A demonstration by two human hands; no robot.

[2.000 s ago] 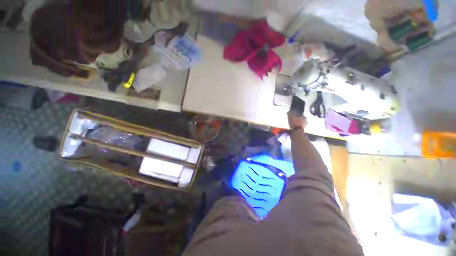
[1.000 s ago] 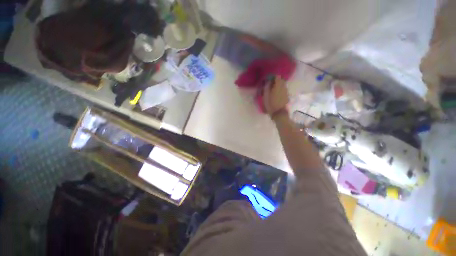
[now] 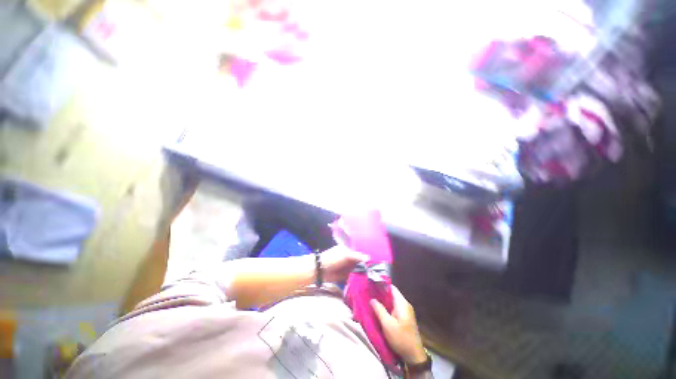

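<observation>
A long, folded magenta fabric piece (image 3: 363, 307) is held low in front of my torso, with its upper end near the table edge. A narrow grey and dark band or object (image 3: 375, 272) crosses its middle; blur hides what it is. My left hand (image 3: 345, 265), with a dark bracelet, grips the fabric from the left at that band. My right hand (image 3: 400, 329), with a dark wristband, holds the lower part from the right, its fingers over the fabric.
The table (image 3: 296, 181) is badly overexposed, its front edge crossing the middle. A magenta and pale fabric heap (image 3: 556, 133) lies at the right. Small magenta pieces (image 3: 241, 70) show at top left. A blue chair (image 3: 285, 244) is below the table edge. White cloth (image 3: 48, 222) lies far left.
The view has swung away from the sewing machine and boxes. One second ago one hand was on magenta fabric on the table; now both hands hold a magenta piece near my torso.
</observation>
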